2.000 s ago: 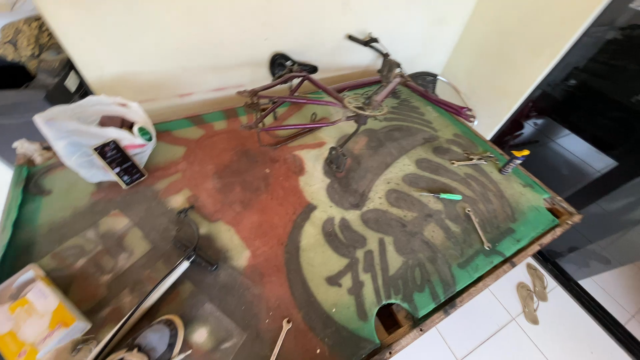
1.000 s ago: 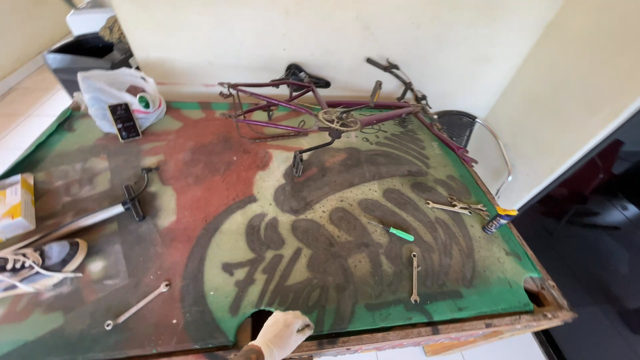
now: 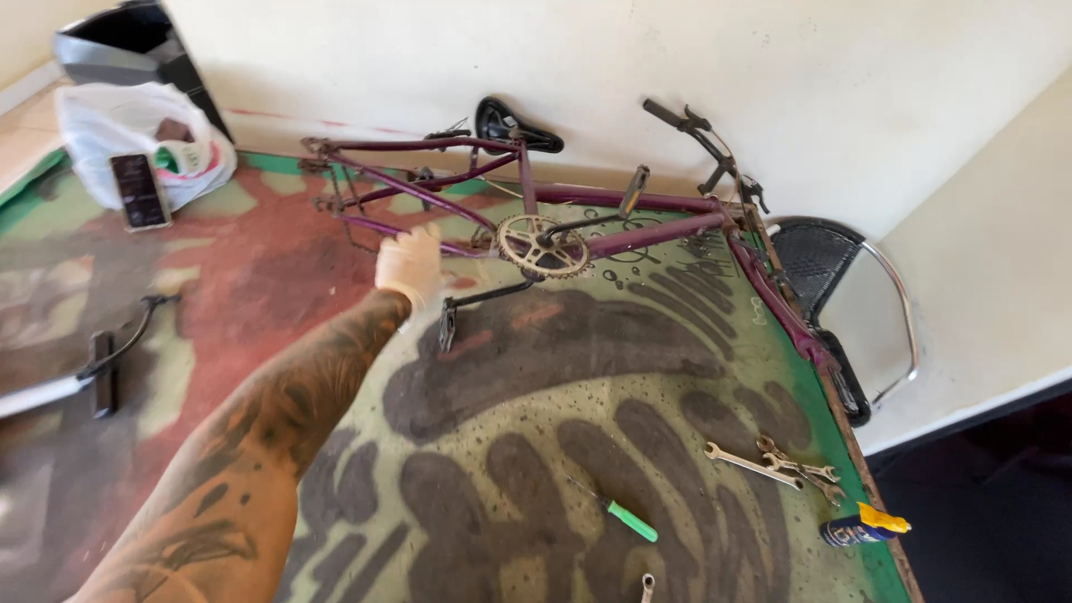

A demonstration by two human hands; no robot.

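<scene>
My left hand [image 3: 409, 266], in a pale glove, reaches over the lower rear tube of a purple bicycle frame [image 3: 653, 234]. It overlaps the tube left of the chainring [image 3: 543, 245]; its fingertips are hidden, so I cannot tell whether it grips. The frame lies along the wall side of a painted tabletop, with both crank arms attached. One pedal [image 3: 447, 325] is just right of my wrist, the other pedal [image 3: 635, 192] beyond the chainring. A black saddle [image 3: 512, 127] and a handlebar [image 3: 712, 151] are at the wall. My right hand is out of view.
A green-handled screwdriver [image 3: 630, 520], several wrenches [image 3: 754, 466] and a spray can [image 3: 858, 530] lie at the front and right. A plastic bag [image 3: 88, 142] with a phone [image 3: 140, 192] against it stands back left. A bicycle pump [image 3: 102, 373] lies left. A metal-framed chair [image 3: 904, 310] stands beyond the right edge.
My left hand has moved from the cutout at the table's near edge to the rear of the bicycle frame. The view has shifted toward the frame.
</scene>
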